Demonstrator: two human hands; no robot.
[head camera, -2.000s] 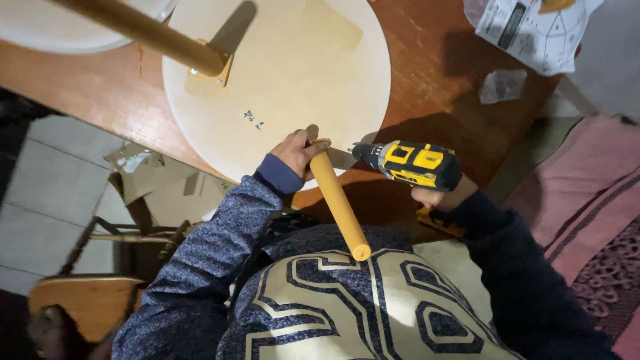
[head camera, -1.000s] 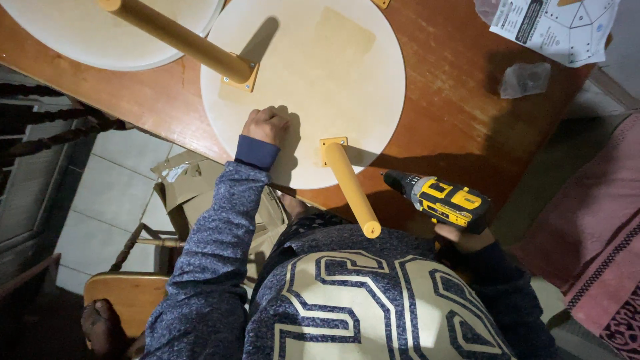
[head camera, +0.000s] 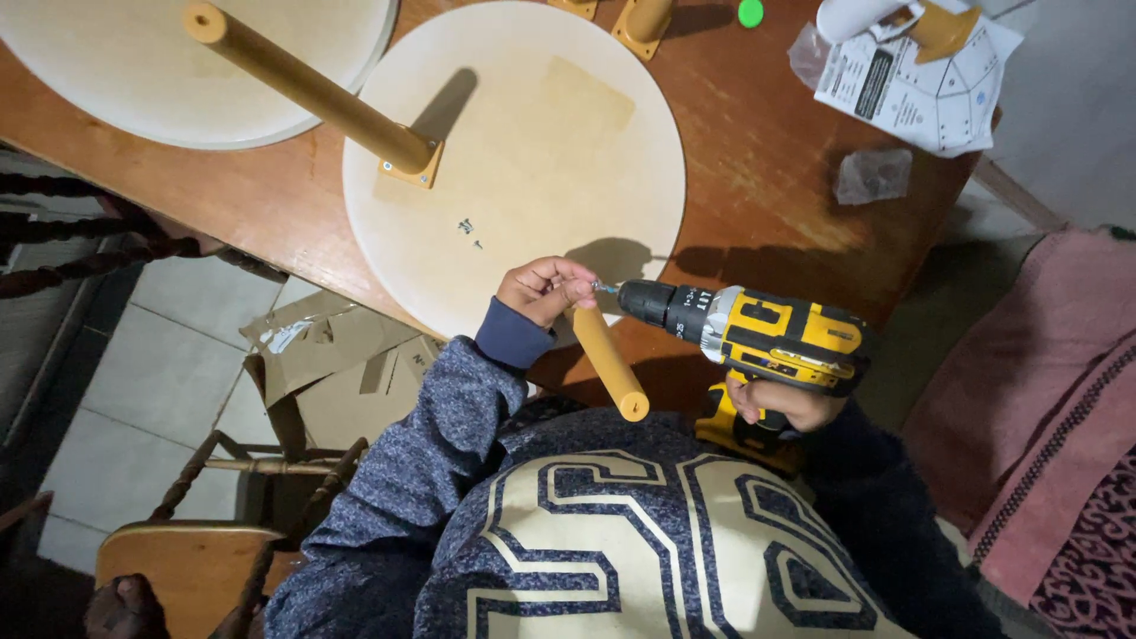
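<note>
My right hand (head camera: 785, 404) grips the handle of a yellow and black cordless drill (head camera: 754, 333), whose chuck points left. At the drill's bit tip, my left hand (head camera: 550, 288) pinches a small screw (head camera: 596, 285) between thumb and fingertips. Just below that hand, a yellow cylindrical leg (head camera: 608, 364) stands on the round white panel (head camera: 524, 106); its base is hidden. A second leg (head camera: 311, 93) is fixed by a square plate (head camera: 413, 164) with screws in its corners. Several loose screws (head camera: 466, 227) lie on the panel.
A second round panel (head camera: 204, 106) lies at the upper left of the wooden table (head camera: 754, 160). Leg pieces (head camera: 643, 25), a green cap (head camera: 750, 12), a printed sheet (head camera: 923, 89) and a clear plastic bag (head camera: 874, 176) lie beyond. Cardboard (head camera: 337, 355) and a wooden chair (head camera: 182, 559) stand below left.
My left hand has left the panel near the loose screws and now holds a screw at the drill's bit. The drill has come in closer to the near leg.
</note>
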